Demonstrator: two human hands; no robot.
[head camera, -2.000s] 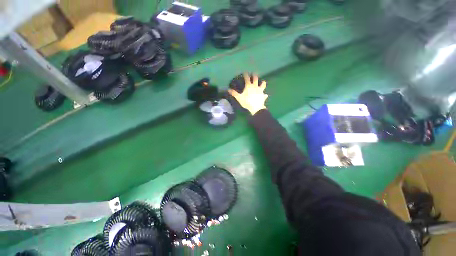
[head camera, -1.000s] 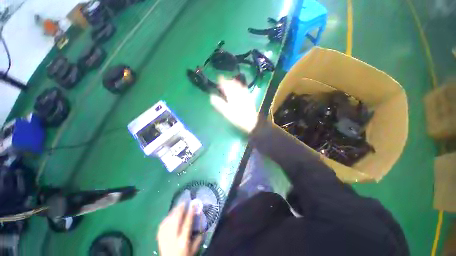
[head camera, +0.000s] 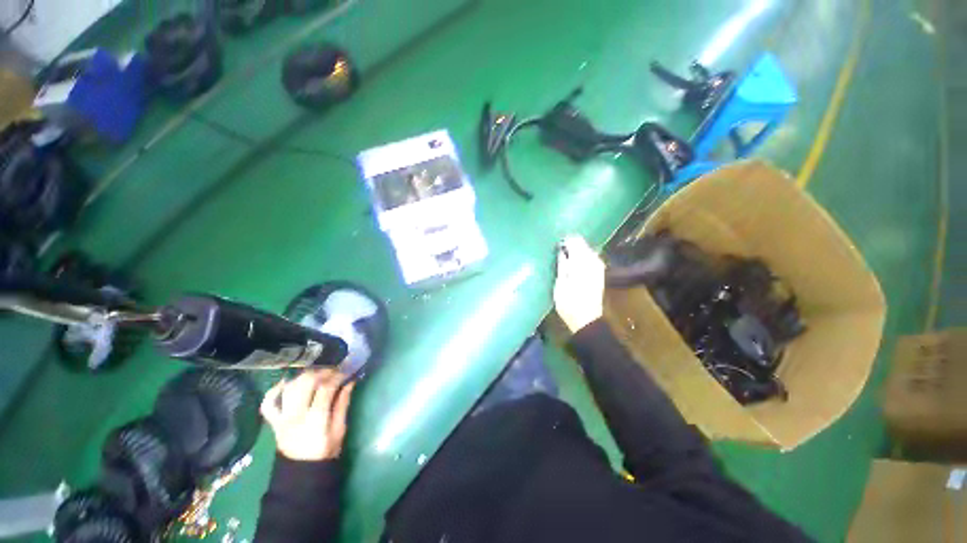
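Note:
A black ribbed fan head with pale blades (head camera: 366, 313) lies on the green surface in front of me. My left hand (head camera: 308, 412) has its fingers at the fan head's near rim; the fingertips are partly hidden. The black electric screwdriver (head camera: 255, 337) hangs across the fan head and covers part of it. My right hand (head camera: 579, 284) is closed on a black fan base (head camera: 639, 262), blurred, at the bench edge beside the carton.
An open parts carton (head camera: 832, 249) full of black parts stands at right by a blue stool (head camera: 758, 95). Several black bases (head camera: 573, 133) lie on the bench behind a white-blue screw feeder (head camera: 419, 186). Fan heads (head camera: 143, 456) and loose screws (head camera: 212, 498) are at lower left.
My right hand has left the bases on the bench and moved to the carton side with a black part. The fan head and left hand are farther from the bench edge, beside the screwdriver.

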